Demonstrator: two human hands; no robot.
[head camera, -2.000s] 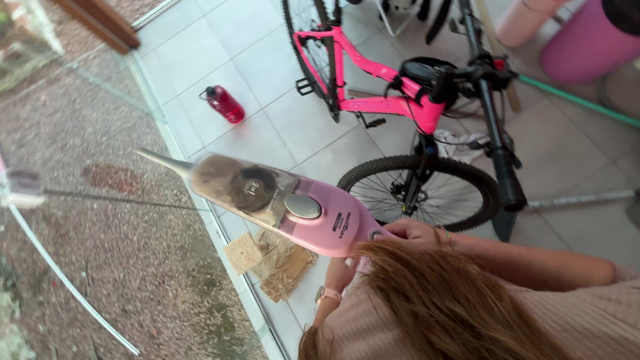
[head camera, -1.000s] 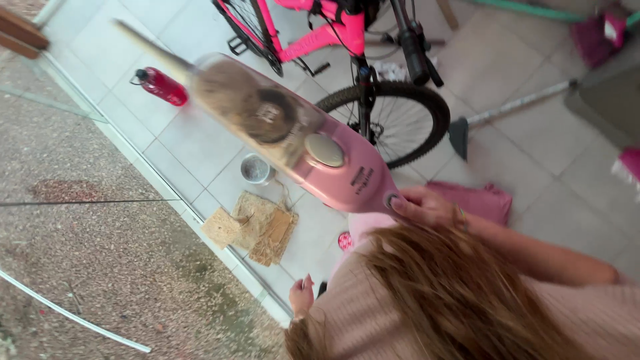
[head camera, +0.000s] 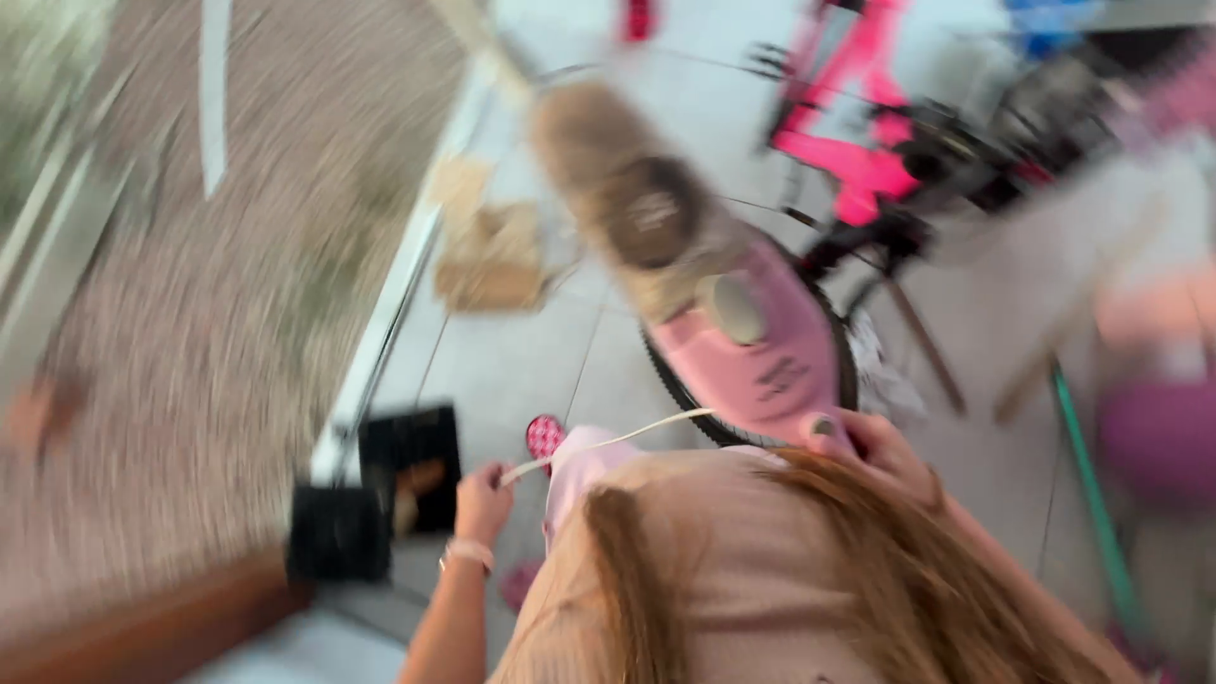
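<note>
A pink handheld vacuum cleaner (head camera: 779, 351) with a smoky dust cup and a long pale nozzle points up and left, blurred by motion. Around its handle end my right hand (head camera: 888, 456) is closed. Lower left, my left hand (head camera: 484, 503), with a light band at the wrist, pinches a thin white cord (head camera: 608, 442) that runs across to the vacuum's body. Long hair and a beige top fill the bottom middle and cover part of the right forearm.
A bright pink bicycle (head camera: 860, 171) stands behind the vacuum. Tan sponge-like pieces (head camera: 489, 256) lie on the tiles by the metal door track (head camera: 389, 318). Black boxes (head camera: 413, 465) are near my left hand. A green pole (head camera: 1092, 503) and a purple round object (head camera: 1164, 437) are at right.
The white cord now shows between my left hand and the vacuum. The vacuum's nozzle has tipped further upward in view. The view has turned and shifted strongly.
</note>
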